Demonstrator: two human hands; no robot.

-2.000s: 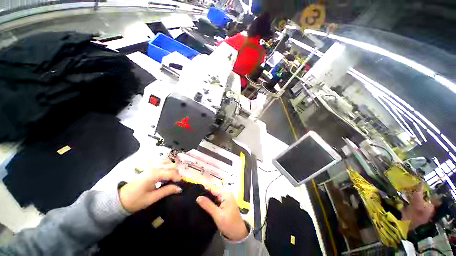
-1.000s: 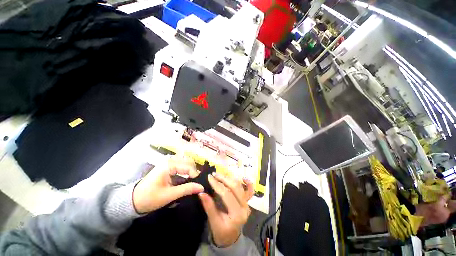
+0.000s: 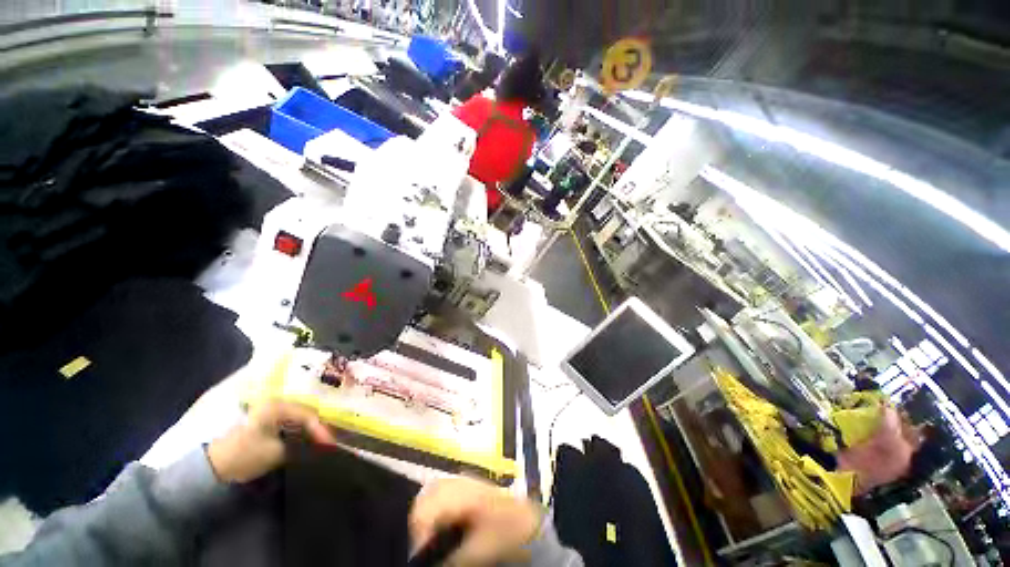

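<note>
A black cut panel (image 3: 343, 504) hangs between my hands at the bottom of the view, in front of the clamp frame. My left hand (image 3: 266, 441) grips its upper left edge. My right hand (image 3: 474, 521) grips its right side, with a dark fold under the fingers. The yellow-edged clamp frame (image 3: 388, 434) lies on the machine bed beyond the panel, its pale template bed (image 3: 415, 388) showing. The sewing machine head (image 3: 363, 292), dark grey with a red logo, stands over the frame's left part. The fingertips are blurred.
A large black panel heap (image 3: 105, 188) and a neat panel stack (image 3: 122, 377) with a yellow sticker are at left. A side panel pile (image 3: 604, 504) lies right, below the control screen (image 3: 627, 354). A blue bin (image 3: 321, 120) and a person in red (image 3: 501, 138) are beyond the machine.
My hands have moved apart and lower, and the panel, bunched between my fingers before, is now spread between them. More of the yellow frame shows. The head view has shifted.
</note>
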